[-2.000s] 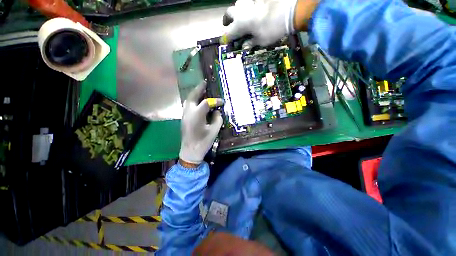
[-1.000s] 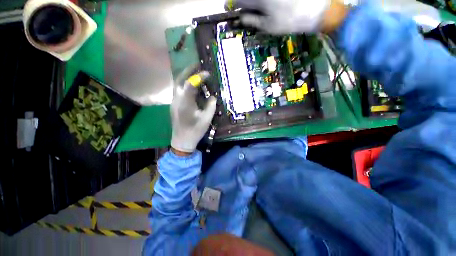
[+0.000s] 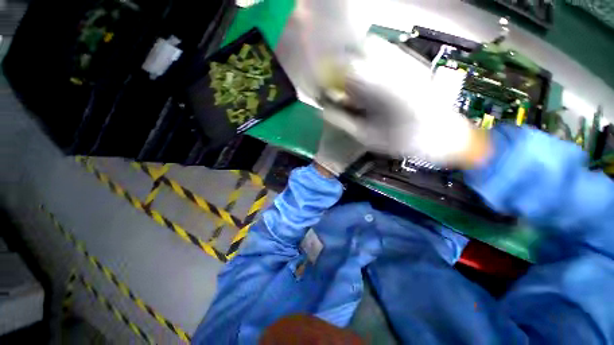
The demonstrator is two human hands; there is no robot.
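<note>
The black carrier frame (image 3: 464,192) lies on the green bench mat with a green circuit board (image 3: 495,84) in it, partly covered by my right arm. My right hand (image 3: 404,111), in a white glove, is strongly blurred and crosses over the left side of the frame. My left hand (image 3: 340,143), also gloved, is at the frame's left front corner, largely hidden behind my right hand. Whether either hand holds something cannot be told. A black tray (image 3: 204,101) of small olive-green parts (image 3: 242,84) sits left of the hands.
A black crate (image 3: 134,114) stands at the far left, with a small whitish piece (image 3: 161,57) in it. Yellow-and-black tape (image 3: 192,201) marks the floor below. A red item (image 3: 491,258) is under the bench edge at right. Thin dark-green tools stand at the far right.
The view has swung left, so the frame and tray appear further right. My right hand has moved from the frame's back edge to its left side, over my left hand. The white nozzle has left view.
</note>
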